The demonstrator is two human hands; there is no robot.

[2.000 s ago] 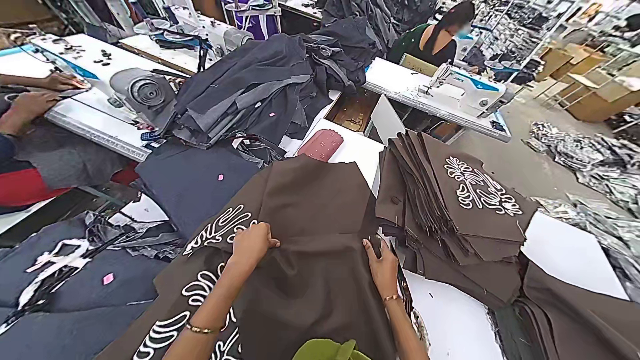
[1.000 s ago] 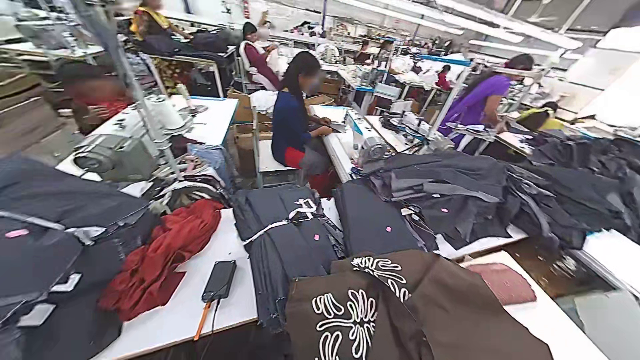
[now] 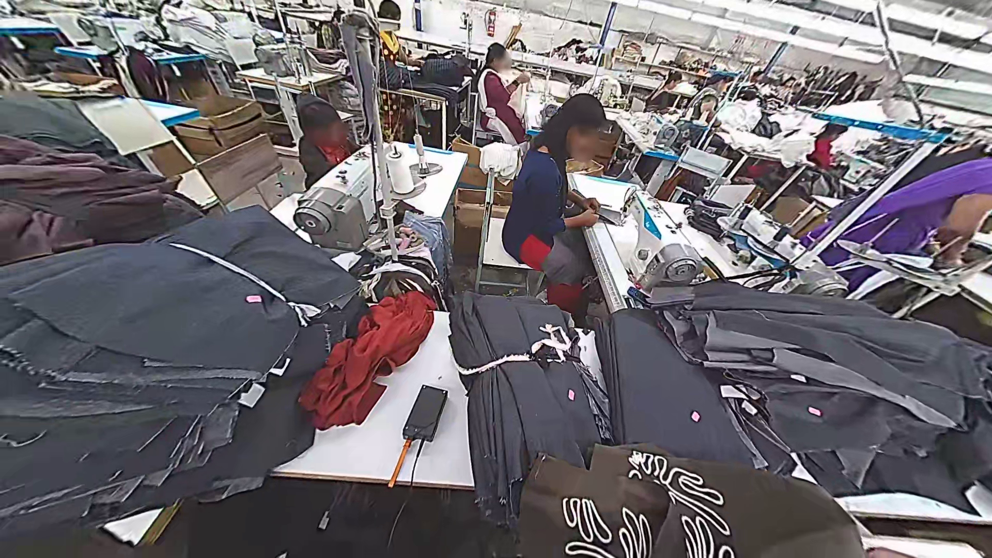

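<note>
Neither my left hand nor my right hand shows in the head view now. Dark brown fabric panels with white looped embroidery lie at the bottom right. Behind them are a dark grey fabric bundle tied with a pale strip and another dark stack with a pink tag. Left of the tied bundle, a black rectangular device with a cable rests on a white tabletop, an orange stick beside its lower end. A crumpled red cloth touches a large dark fabric pile at the left.
Across the tables, a person in a blue top sits beside a sewing machine. Another sewing machine and a white thread cone stand further left. Grey fabric covers the right side. A person's purple garment shows at right.
The view has swung far up and to the left. Both hands, which lay on the brown fabric two seconds ago, are out of view.
</note>
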